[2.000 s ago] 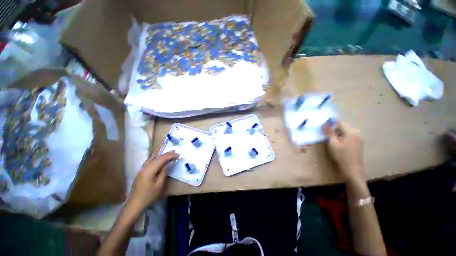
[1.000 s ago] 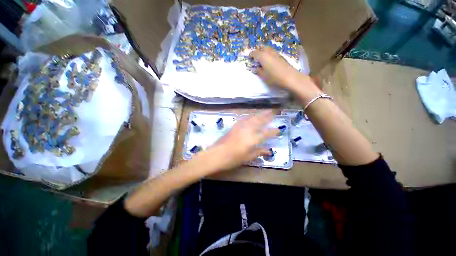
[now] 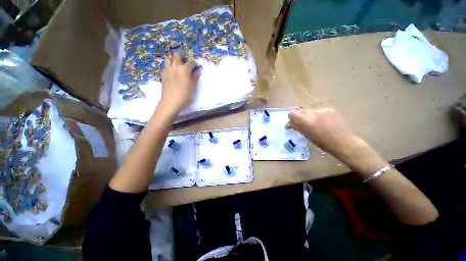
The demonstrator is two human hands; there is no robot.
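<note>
Three square pale peg trays stand side by side on the bench: a left tray (image 3: pixel 186 158), a middle tray (image 3: pixel 219 165) and a right tray (image 3: pixel 276 150) set a little farther back. Dark blue posts stand on them, with no part seen on the visible ones. My left hand (image 3: pixel 179 81) reaches into the front box, fingertips among the heaped gold-and-blue metal parts (image 3: pixel 153 48); a grip cannot be made out. My right hand (image 3: pixel 322 127) has its fingertips together at the right tray's far right corner, hiding the post there; whether it holds a part cannot be told.
The front cardboard box (image 3: pixel 71 56) stands behind the trays. A second open box (image 3: pixel 94 188) at left holds more parts on a white liner (image 3: pixel 56 153). A crumpled white cloth (image 3: pixel 414 53) lies at the far right. A dark blurred shape shows at the right edge.
My right hand has moved from the parts heap to the right tray. My left hand has moved from the trays into the heap. The view has shifted too.
</note>
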